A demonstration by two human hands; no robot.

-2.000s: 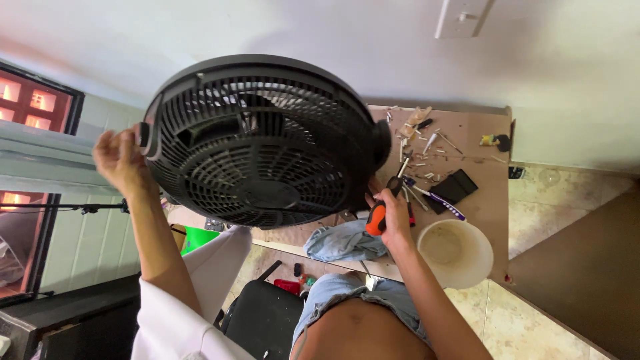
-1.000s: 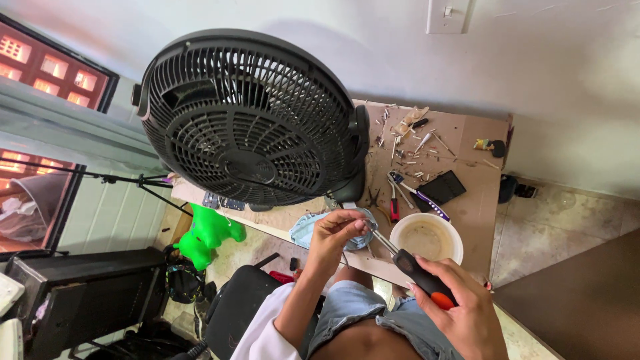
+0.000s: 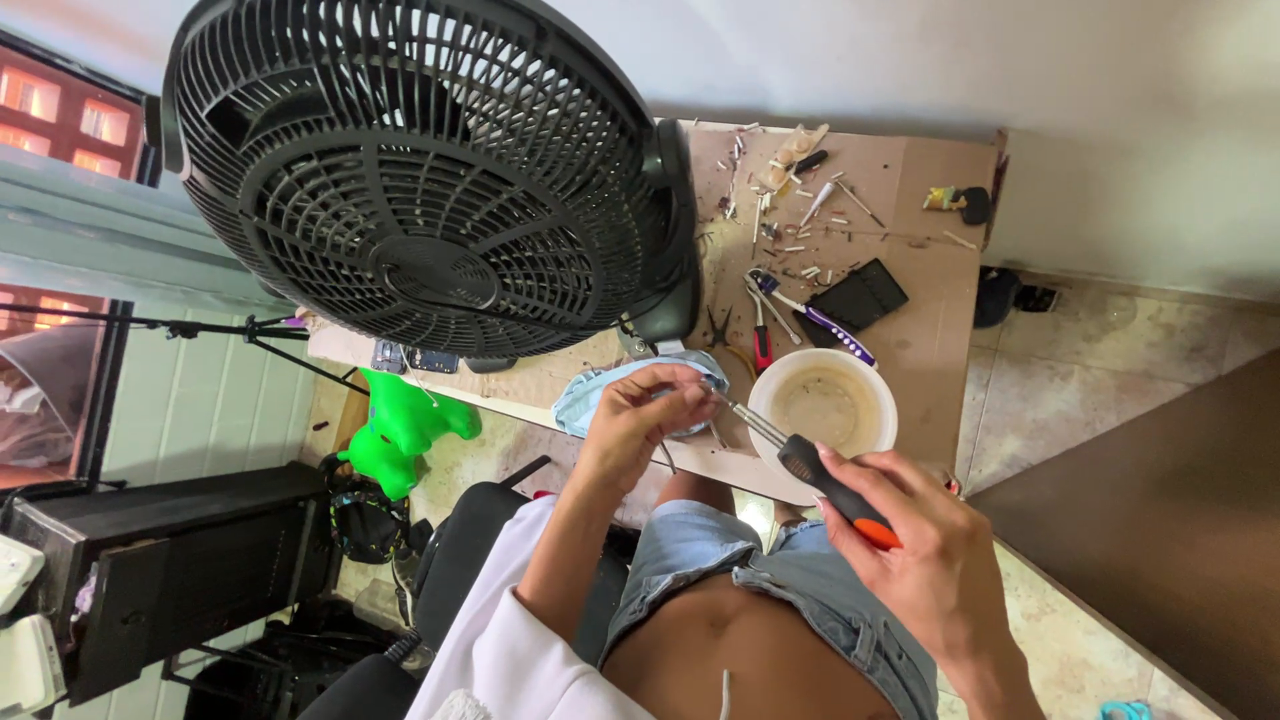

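Observation:
My right hand (image 3: 915, 530) grips the black and orange handle of a screwdriver (image 3: 825, 480), whose shaft points up and left. At its tip, the thumb and fingers of my left hand (image 3: 645, 415) pinch a small dark piece, too small to name. Above my left hand stands a black fan (image 3: 430, 190) with a round slotted grille, tilted, touched by neither hand. A light blue cloth (image 3: 590, 395) lies on the table edge behind my left hand. Just behind the screwdriver is a white plastic tub (image 3: 872, 385) with cloudy contents.
The cardboard-covered table (image 3: 920, 160) holds a toothbrush (image 3: 825, 325), a black tray (image 3: 860, 300), a red-handled tool (image 3: 762, 345) and scattered small bits. Phones (image 3: 432, 360) lie by the fan. A green inflatable toy (image 3: 400, 430), a black chair (image 3: 480, 560) and a black cabinet (image 3: 180, 560) stand left.
My left hand has left the fan's rim and come to the screwdriver tip. The screwdriver, earlier beside the fan in my right hand, is now in front of me. The view has shifted.

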